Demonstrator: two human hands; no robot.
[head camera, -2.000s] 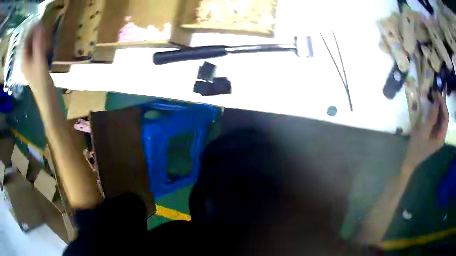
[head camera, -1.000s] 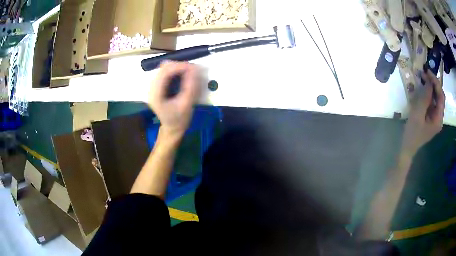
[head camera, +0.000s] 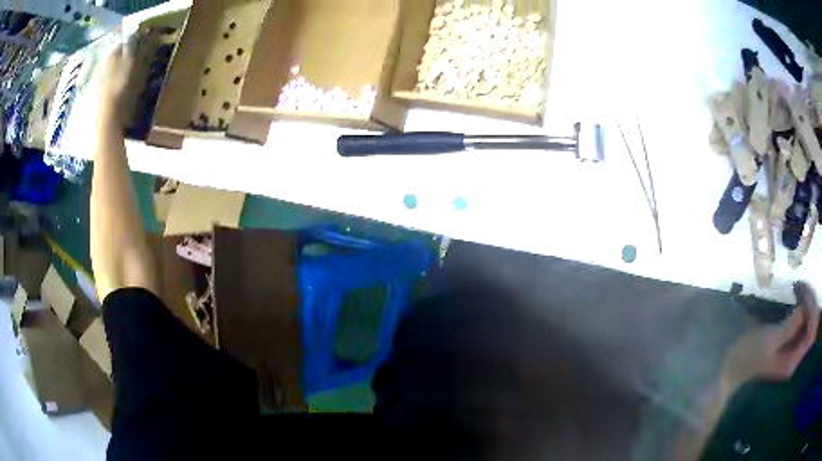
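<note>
My left hand (head camera: 115, 83) is small and blurred at the leftmost cardboard tray (head camera: 149, 85), which holds dark pieces; its fingers cannot be made out. My right hand (head camera: 793, 338) is below the bench's front edge at the far right, fingers curled, beside a dark shape (head camera: 762, 309); whether it holds this cannot be told. A pile of beige and black housings (head camera: 766, 144) lies on the bench above it. The hammer (head camera: 406, 143) lies with its head to the right. Thin tweezers (head camera: 647, 185) lie right of the hammer head.
Trays with black caps (head camera: 205, 94), pink caps (head camera: 320, 97) and beige caps (head camera: 482, 56) stand along the back left. Teal dots (head camera: 410, 201) mark the white bench top. Below are a blue stool (head camera: 311, 315), an open carton with pink parts (head camera: 257, 315) and more cartons at left.
My left hand has moved from the hammer grip back to the leftmost tray. My right hand has moved down, away from the housings. The black pads seen earlier no longer lie by the hammer. The view has shifted.
</note>
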